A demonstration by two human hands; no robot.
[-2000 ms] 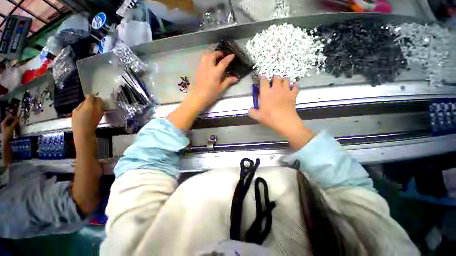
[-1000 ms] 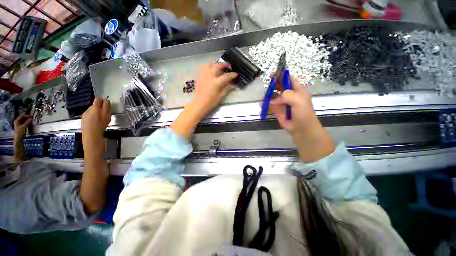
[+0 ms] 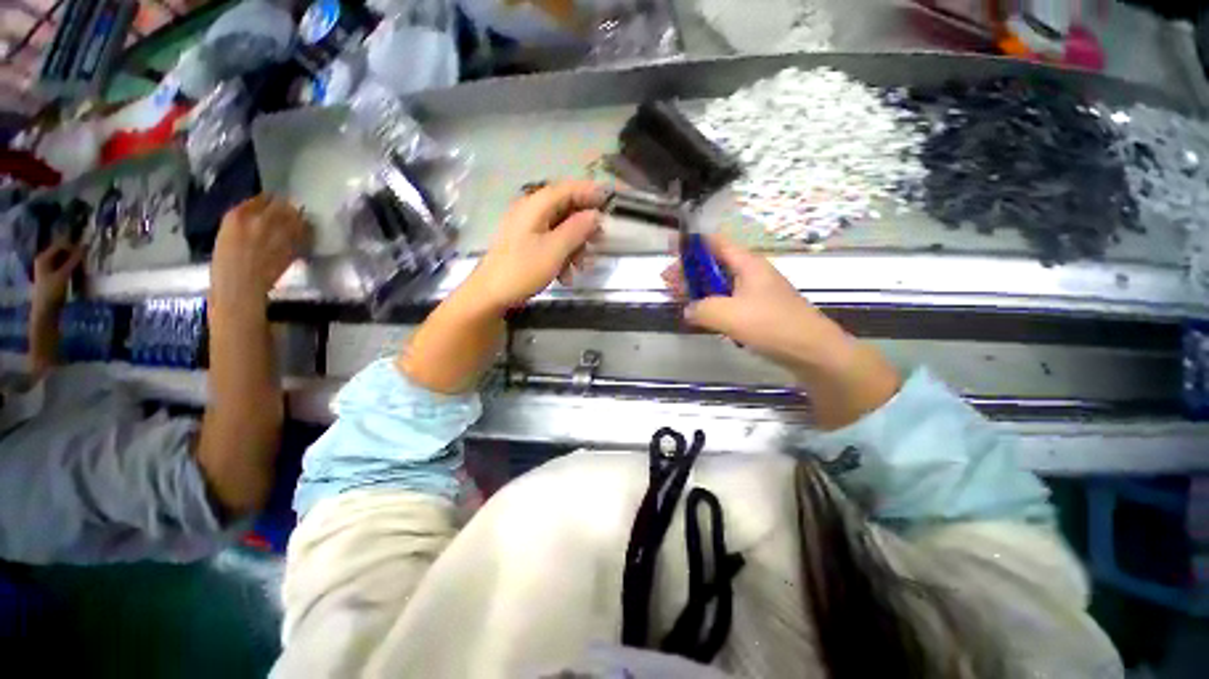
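My left hand (image 3: 541,244) holds one end of a short dark strip (image 3: 644,208) between thumb and fingers, above the front of the grey tray (image 3: 511,133). My right hand (image 3: 743,295) is closed around blue-handled side cutters (image 3: 705,269). Their short metal jaws point away from me and meet the strip's right end; whether they are closed on it is too blurred to tell. A bundle of dark strips (image 3: 674,146) lies in the tray just beyond the held strip.
White parts (image 3: 815,153), black parts (image 3: 1028,166) and paler parts (image 3: 1173,166) lie heaped at right. A clear bag of strips (image 3: 401,219) lies at left. A silvery rail (image 3: 888,279) runs before the tray. A co-worker's hand (image 3: 255,239) is at left.
My left hand has come away from the bundle with a strip. My right hand has moved left, bringing the cutters from over the white heap to the strip's end.
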